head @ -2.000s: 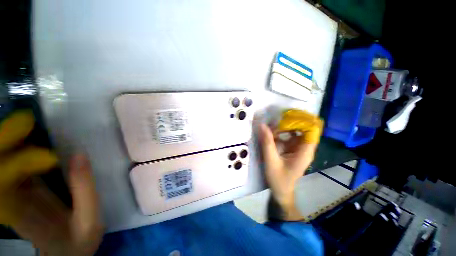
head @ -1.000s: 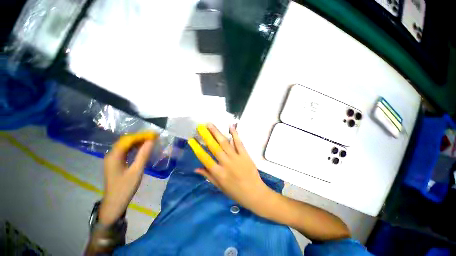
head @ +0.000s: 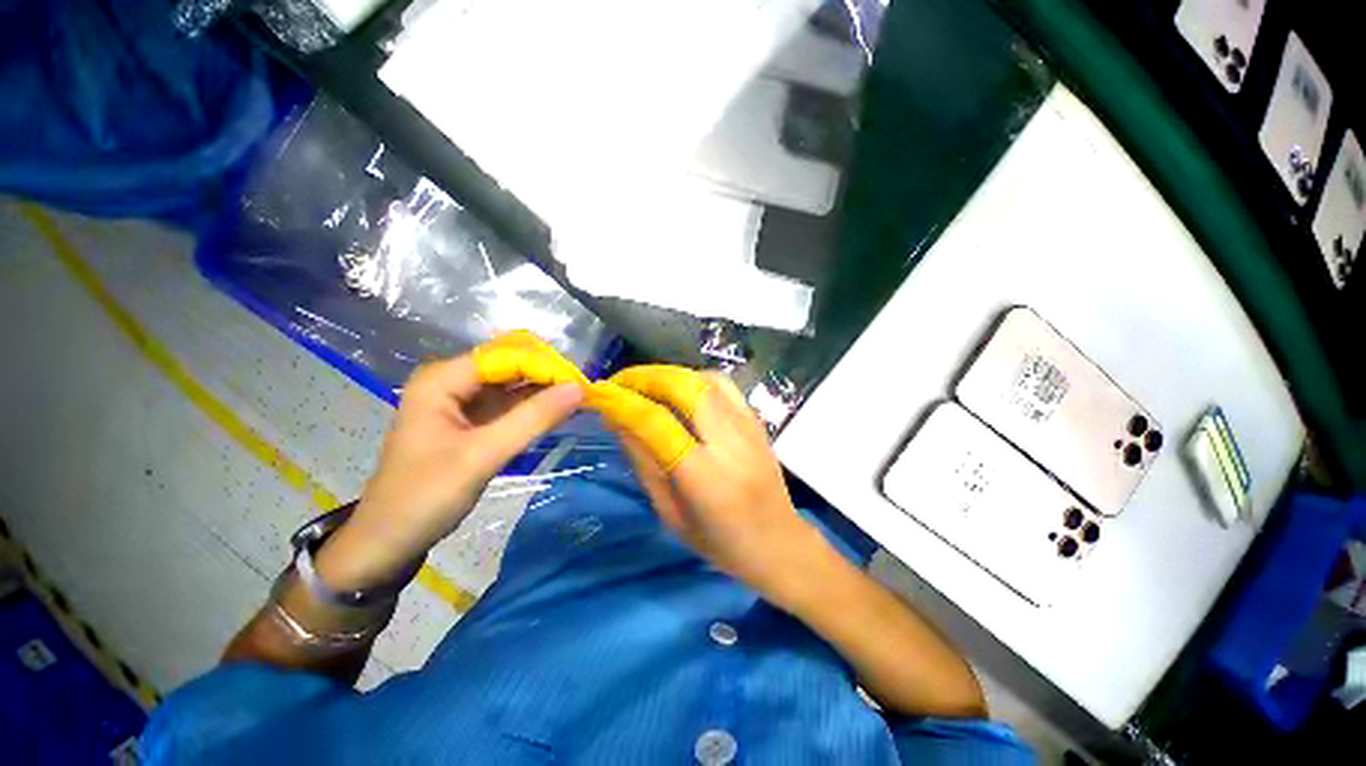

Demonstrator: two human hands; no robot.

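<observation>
My left hand and my right hand, both with yellow finger cots, meet at the fingertips in front of the blue shirt. They pinch what looks like a thin clear film; only faint shiny streaks of it show below the fingers, and the rest is hidden or too clear to see. Two pale pink phones lie side by side, lens side up, on the white pad: the upper phone and the lower phone, each with a printed label.
A stack of white sheets with grey tabs lies beyond my hands. A blue-edged bin holds crumpled clear plastic at left. A white block with a coloured edge lies right of the phones. A blue box and trayed phones are at right.
My hands have come together at the fingertips from a little apart. The view has shifted, so the phones and the sheet stack appear further right.
</observation>
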